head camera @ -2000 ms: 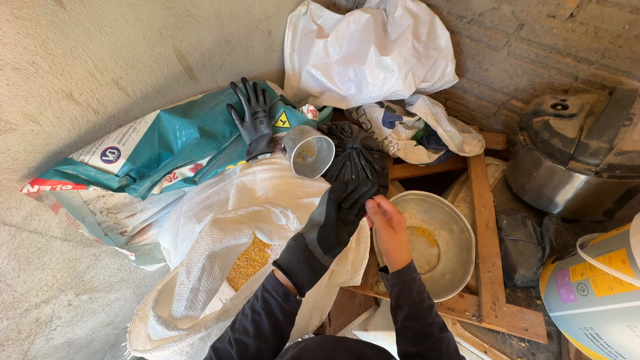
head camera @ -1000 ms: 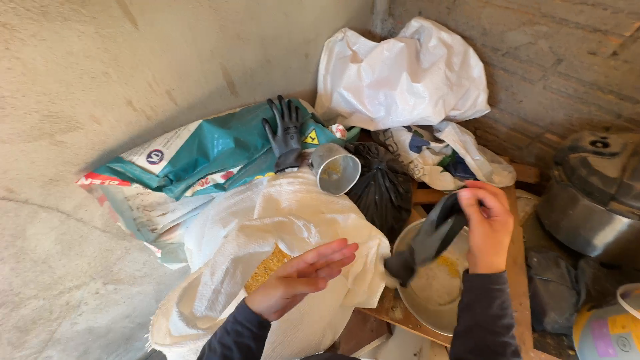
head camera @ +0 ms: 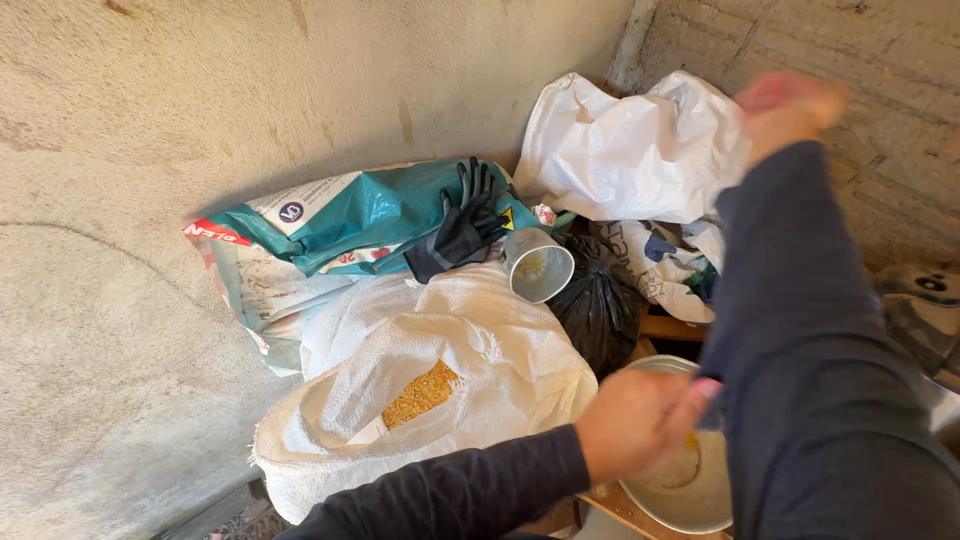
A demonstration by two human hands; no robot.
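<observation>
My left hand (head camera: 649, 420), bare, is closed at the dark right sleeve (head camera: 787, 322) and seems to pinch its cloth. Raised at the upper right, my bare right hand (head camera: 787, 109) is blurred in front of the white sack; its finger pose is unclear. Black coated work gloves (head camera: 457, 229) lie together on the teal feed bag (head camera: 382, 214). Beside them a metal cup (head camera: 538, 266) rests tilted, with some yellow grain inside. An open white woven sack (head camera: 480, 330) holds cracked grain (head camera: 420, 394). Below my left hand is a round metal pan (head camera: 675, 487), partly hidden by my arms.
A knotted black plastic bag (head camera: 596, 307) sits right of the cup. Behind it are a crumpled printed bag (head camera: 652, 259) and a bulky white sack (head camera: 630, 150). Wooden slats (head camera: 667, 328) support things here. Walls rise behind; a metal vessel (head camera: 919, 300) stands at right.
The glove that was in my right hand has been let go, and a second glove now lies on the teal bag. My right hand has risen; my left has moved right to the sleeve.
</observation>
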